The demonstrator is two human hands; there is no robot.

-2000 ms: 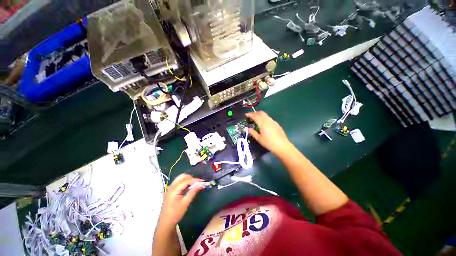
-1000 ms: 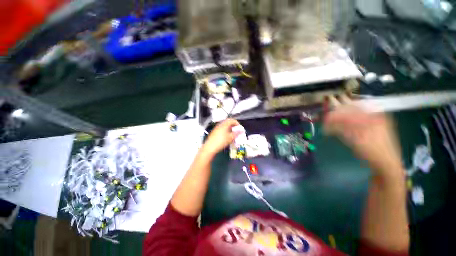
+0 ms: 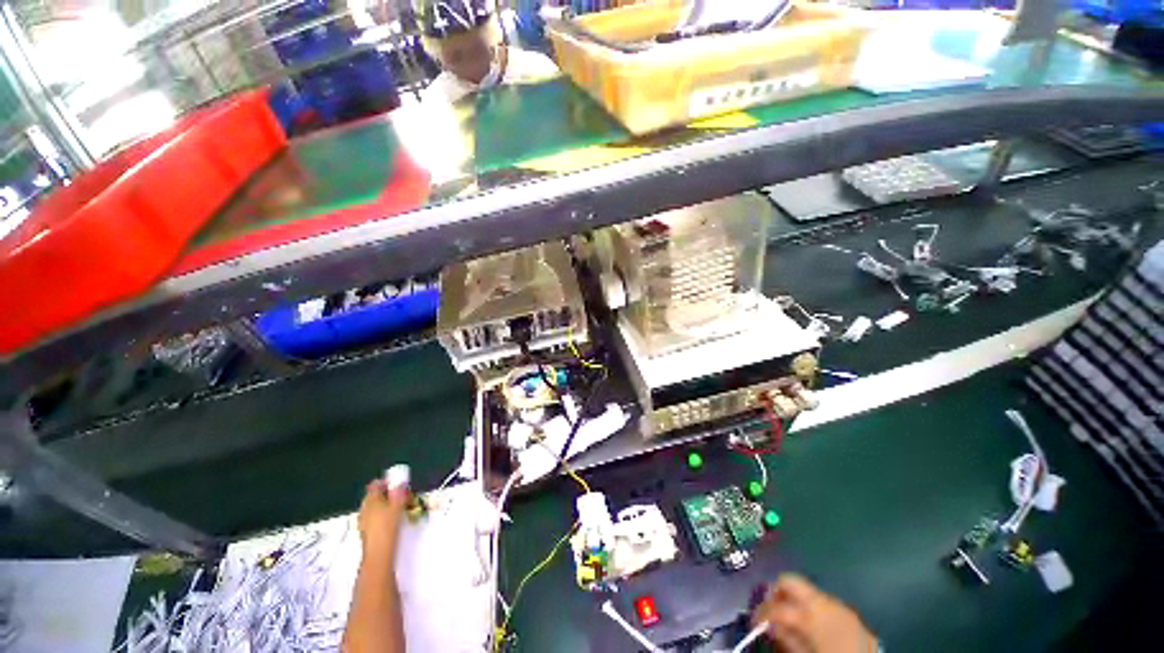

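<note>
My left hand (image 3: 379, 517) is at the back edge of the white sheet, with its fingers on a small charger board with a white block (image 3: 398, 477). My right hand (image 3: 813, 617) is at the front right of the black test jig (image 3: 696, 606), with its fingers closed on a white output cable (image 3: 753, 634). Another charger board (image 3: 592, 559) sits at the white socket (image 3: 642, 541) on the jig. The green fixture board (image 3: 723, 520) and red switch (image 3: 646, 610) show beside it. The lower picture edge cuts off the cable.
A tangled heap of boards and cables (image 3: 243, 612) lies at the left. Meters (image 3: 721, 406) stand behind the jig. Two loose boards (image 3: 1017, 551) lie at the right. An overhead shelf (image 3: 511, 211) crosses above, holding a red bin (image 3: 141, 211) and a yellow bin (image 3: 715, 70). A person (image 3: 472, 58) is beyond it.
The view has tilted up, showing the shelf. My left hand has moved from the socket to the sheet's back edge. My right hand has come from beside the meter to the jig's front.
</note>
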